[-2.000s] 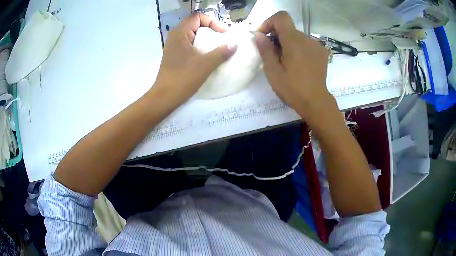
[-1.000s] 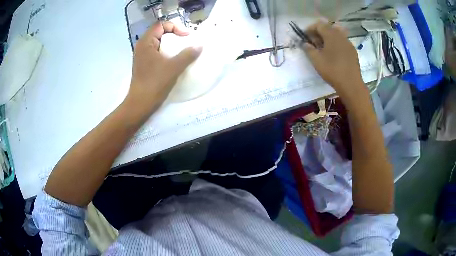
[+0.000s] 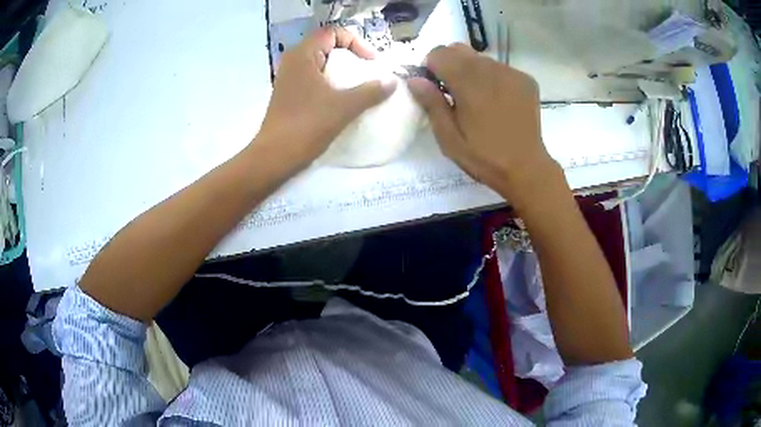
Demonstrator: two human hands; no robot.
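Note:
The cream-white rounded fabric workpiece (image 3: 371,138) lies on the white machine table, brightly lit, just in front of the needle area. My left hand (image 3: 313,96) pinches its upper left edge between thumb and fingers. My right hand (image 3: 484,108) holds small dark thread snips (image 3: 421,75), their tip at the upper edge of the workpiece near my left thumb. The glare hides the thread and the exact cutting point. The sewing machine's metal foot area (image 3: 375,29) shows just above my fingers.
A flat white rounded piece (image 3: 60,62) lies at the table's left. A dark tool (image 3: 475,23) lies right of the machine. A dark red bin (image 3: 501,334) with pale scraps and a translucent bin (image 3: 659,258) stand at right. A white cord (image 3: 359,289) crosses the lap.
My right hand has come back left from the table's right side with the snips, to the workpiece edge. My left hand still holds the workpiece. The camera view has shifted.

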